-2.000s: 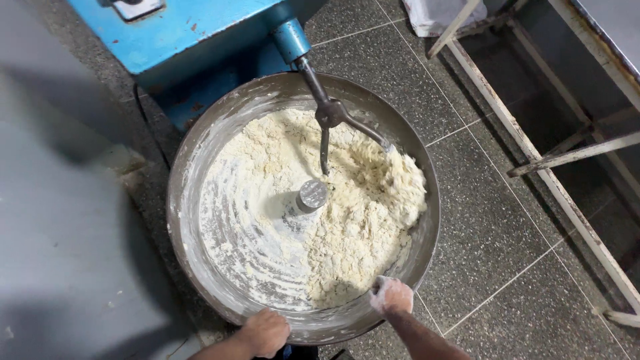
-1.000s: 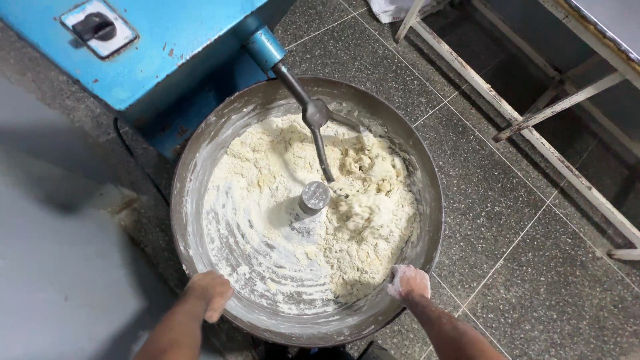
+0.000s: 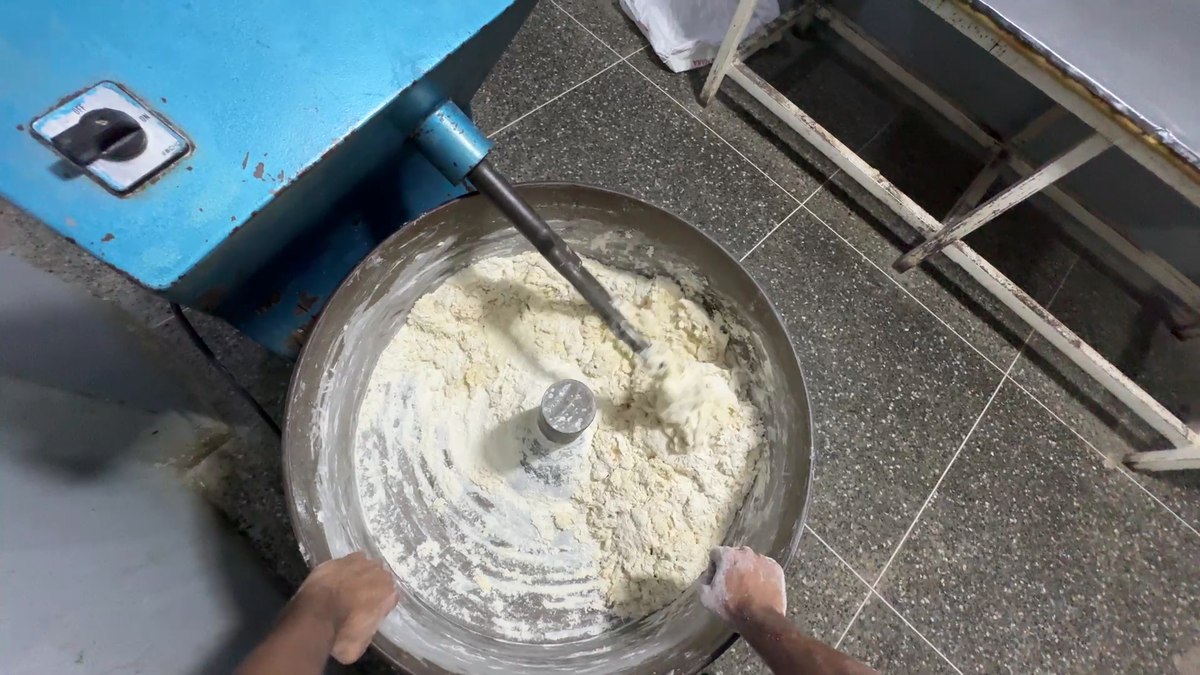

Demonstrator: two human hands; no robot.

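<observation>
A wide metal mixing bowl (image 3: pixel 314 412) holds crumbly, pale floury dough (image 3: pixel 656 506) around a central metal post (image 3: pixel 567 410). From the blue mixer (image 3: pixel 281 75) a metal mixing arm (image 3: pixel 553 248) slants down into the dough, its tip hidden in a blurred clump. My left hand (image 3: pixel 349 600) is curled at the bowl's lower left rim. At the lower right rim is my right hand (image 3: pixel 745 583), its curled fingers dusted with flour. Both hands appear to grip the rim; their undersides are hidden. A black rotary switch (image 3: pixel 111 137) sits on the mixer's top.
A metal-framed table (image 3: pixel 1106 56) with rusty white legs and braces stands at the upper right. A white plastic bag (image 3: pixel 689 28) lies on the speckled tile floor (image 3: pixel 919 375). A grey surface (image 3: pixel 84 525) is at the left, and a dark cable (image 3: pixel 225 370) runs behind the bowl.
My left hand has moved left along the rim from its place two seconds ago. The mixing arm has turned and the dough has shifted. The view has moved somewhat.
</observation>
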